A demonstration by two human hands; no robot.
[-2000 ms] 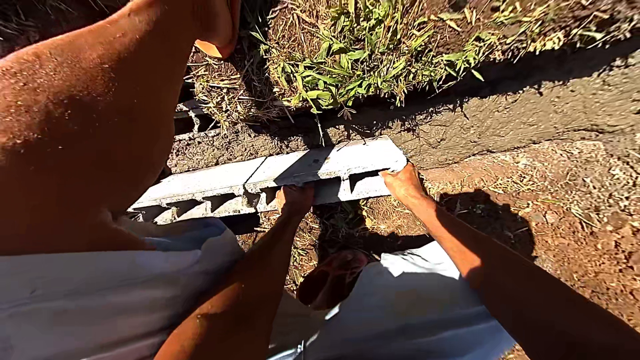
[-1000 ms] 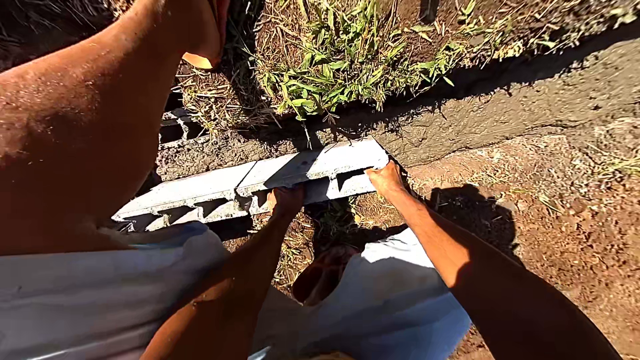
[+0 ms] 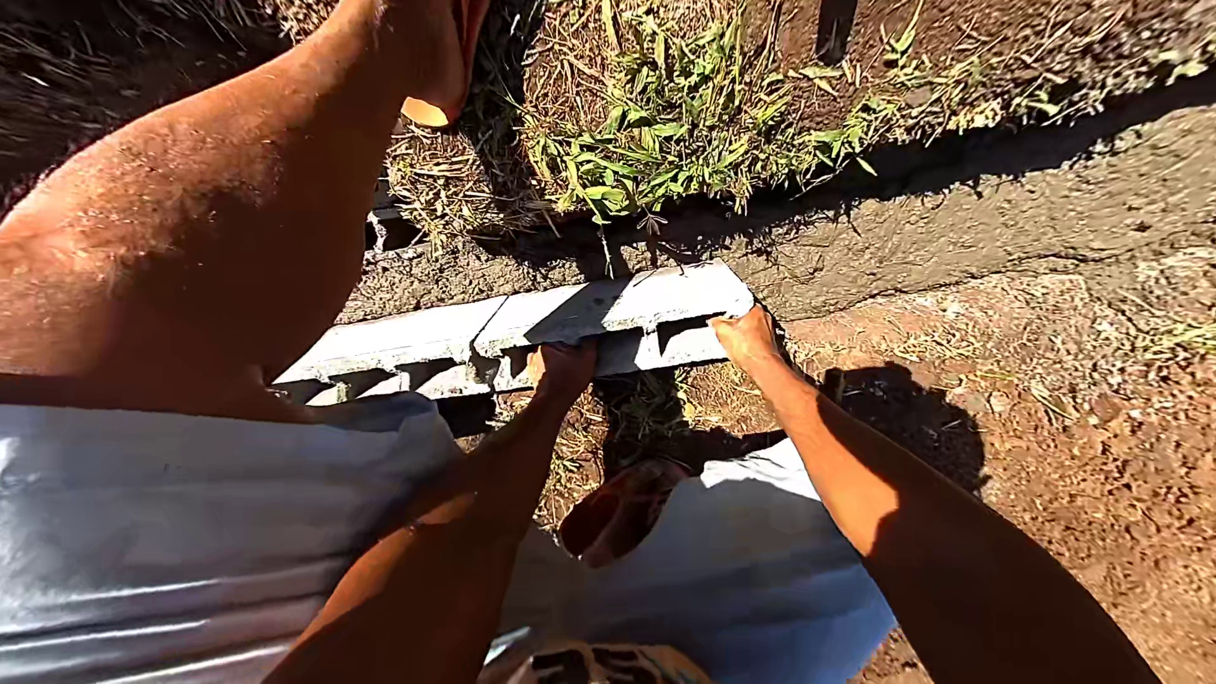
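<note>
A hollow concrete block (image 3: 627, 302) lies over the edge of a strip of wet mortar, end to end with another concrete block (image 3: 404, 337) on its left. My left hand (image 3: 562, 369) grips the near side of the right-hand block, close to the joint, its fingertips hidden in the shaded hollows. At that block's far right end, my right hand (image 3: 746, 337) is closed on the corner, thumb toward the top. Only a thin dark line shows between the two blocks.
The wet mortar strip (image 3: 978, 223) runs on to the right in a shallow trench. Grass and weeds (image 3: 646, 123) edge its far side. Bare soil (image 3: 1102, 456) lies at the right. My bent leg (image 3: 209, 190) fills the upper left, and my foot (image 3: 622, 513) is below the block.
Both hands keep their hold on the right-hand block. No clear shift of the block against its neighbour shows; the view has moved slightly.
</note>
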